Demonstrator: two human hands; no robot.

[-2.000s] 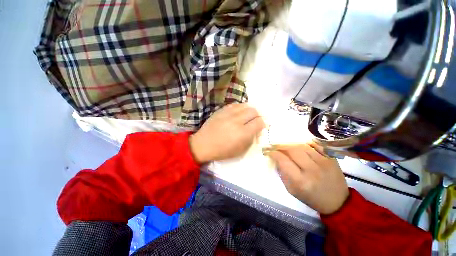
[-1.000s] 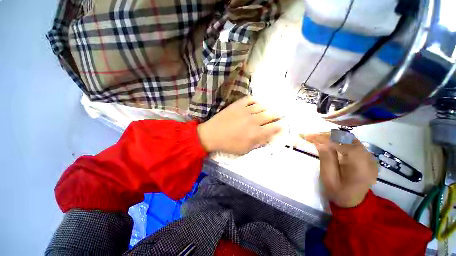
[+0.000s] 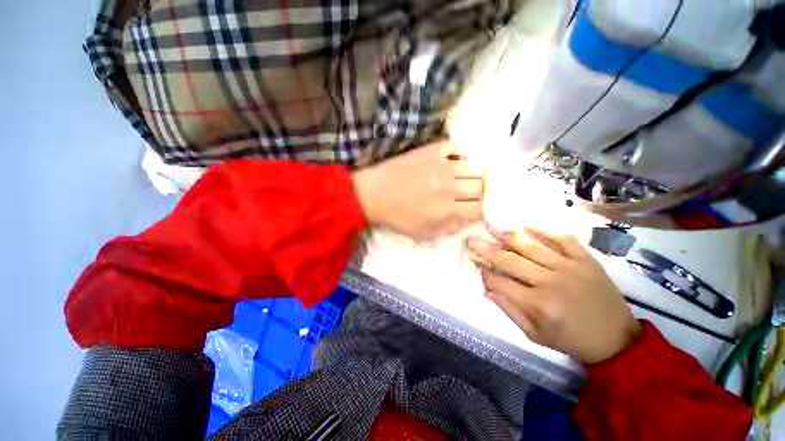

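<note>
The tan check garment [image 3: 250, 86] lies in a heap left of the needle area, with a small white tag on it. Its pale lining fabric [image 3: 404, 258] lies under my hands, washed out by the lamp. My left hand [image 3: 422, 191] lies flat on the fabric beside the check cloth, fingers pointing right. My right hand [image 3: 555, 288] rests in front of the presser foot area, its fingertips at the pale fabric close to my left fingertips. Glare hides whether either hand pinches the cloth. The white sewing machine head [image 3: 663, 43] with a blue stripe stands above, at the upper right.
Black thread snips [image 3: 684, 282] lie on the table right of my right hand. Scissors with a green and a yellow handle [image 3: 762, 370] are at the right edge. A printed ruler [image 3: 465, 332] runs along the table's front edge. A blue crate [image 3: 275, 344] is below.
My right hand has come back left from beside the machine and lies lower and flatter, near my left hand. My left hand has shifted slightly up. The view of the machine has shifted.
</note>
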